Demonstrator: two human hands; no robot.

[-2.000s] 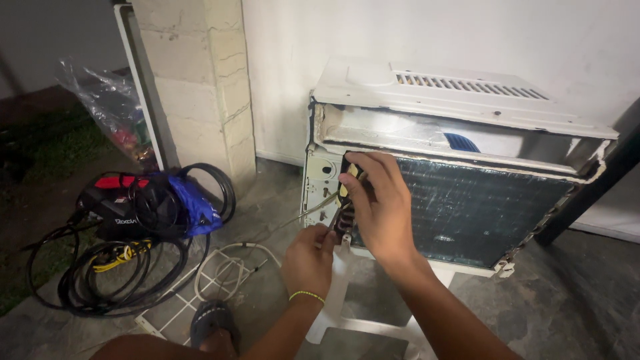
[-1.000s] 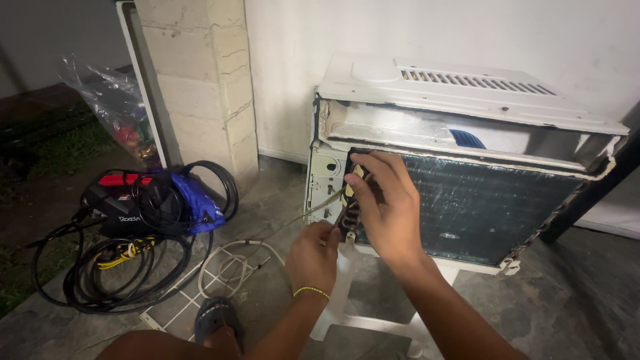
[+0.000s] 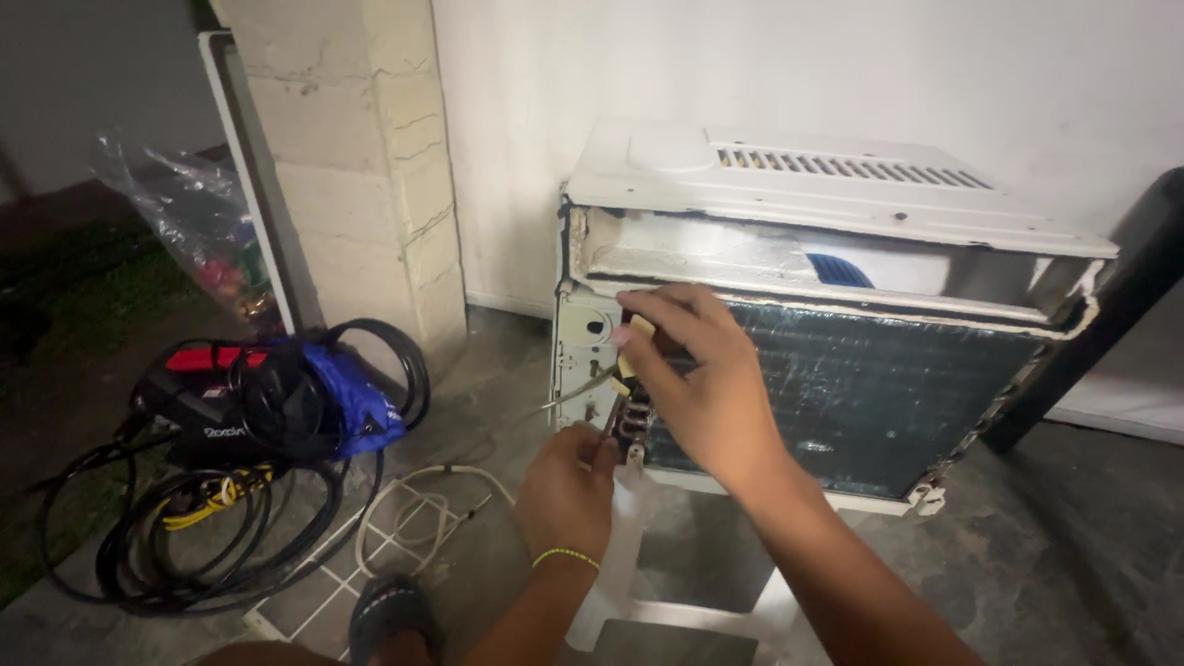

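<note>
A window air conditioner [image 3: 832,203] with its front off stands on a white plastic stool [image 3: 684,610], its dark finned coil [image 3: 851,398] facing me. My right hand [image 3: 703,379] is at the coil's left edge, its thumb and fingers closed around a small pale yellow piece [image 3: 636,344]. Just below and to the left, my left hand [image 3: 569,490] pinches a thin dark item, too hidden to name, beside the coil's copper tube bends [image 3: 635,421]. A pale cable [image 3: 578,388] runs leftward from near my fingers, in front of the white metal side panel [image 3: 578,356].
At left on the floor lie a black-and-red machine [image 3: 199,398], a blue bag [image 3: 347,398], coiled black hose [image 3: 120,555] and a yellow cord [image 3: 217,499]. A white wire rack [image 3: 310,592] lies near my foot [image 3: 393,615]. A masonry pillar [image 3: 342,157] stands behind.
Both hands stay at the coil's left edge, with only slight shifts of the fingers. Nothing else has plainly moved.
</note>
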